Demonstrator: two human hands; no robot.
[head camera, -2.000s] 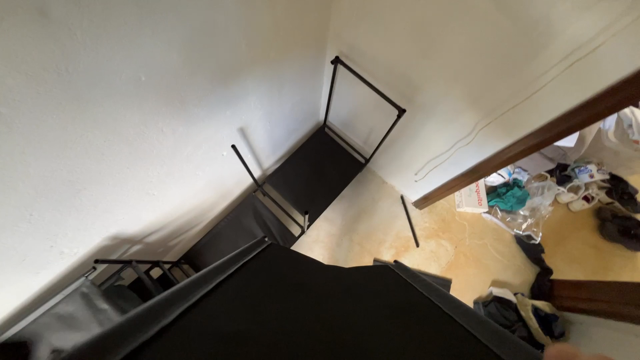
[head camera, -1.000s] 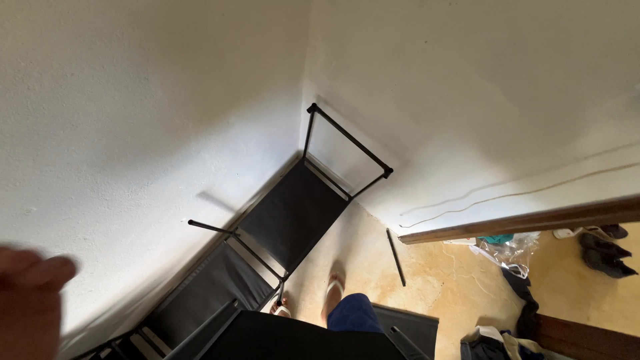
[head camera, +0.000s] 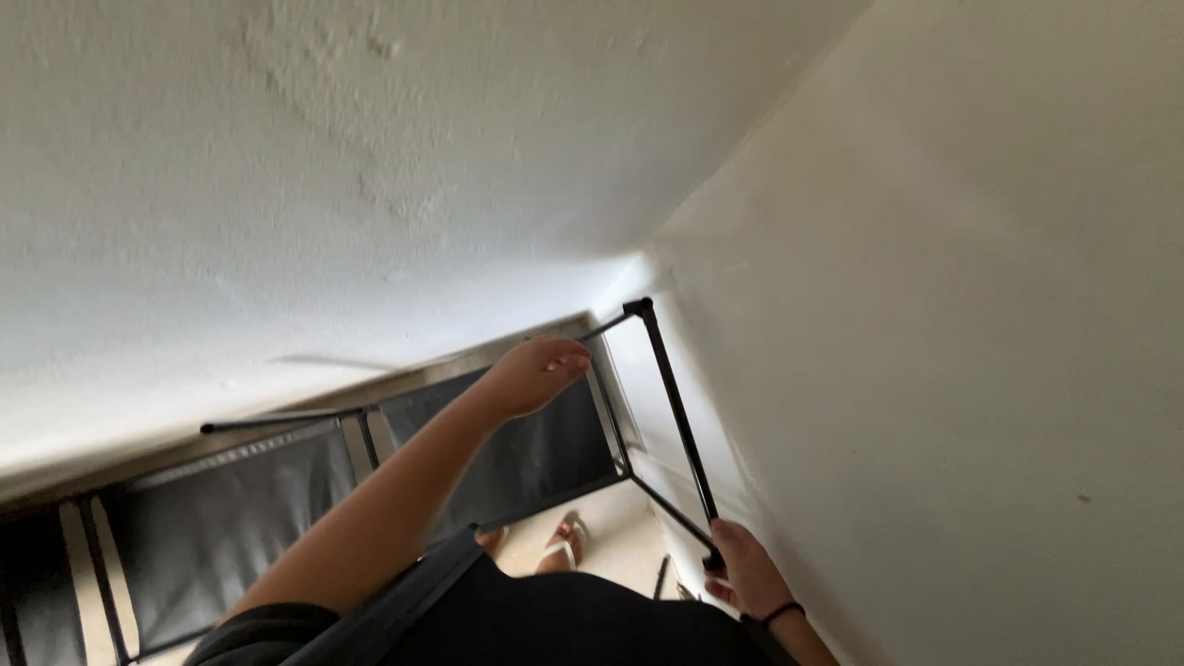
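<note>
A low rack of black metal tubes and black fabric panels (head camera: 546, 444) runs along the wall into the corner. At its far end stands an upright tube frame with a top bar (head camera: 680, 412) and a corner joint (head camera: 638, 307). My right hand (head camera: 747, 569) holds the near end of this bar, thumb on top, beside the other corner joint (head camera: 712, 561). My left hand (head camera: 546, 370), fingers curled, is over the end panel close to the frame's far post; whether it touches the post cannot be told. A single tube (head camera: 268, 422) stands up farther left on the rack.
Textured pale walls (head camera: 971, 305) meet at the corner behind the frame. My feet in light flip-flops (head camera: 562, 544) are on the floor beside the rack. A loose dark tube (head camera: 662, 577) lies on the floor near the right wall. My dark shirt covers the bottom centre.
Both my hands are now at the frame end of the rack; one second ago only one blurred hand showed at the far left. The view has turned toward the corner, and the doorway is out of sight.
</note>
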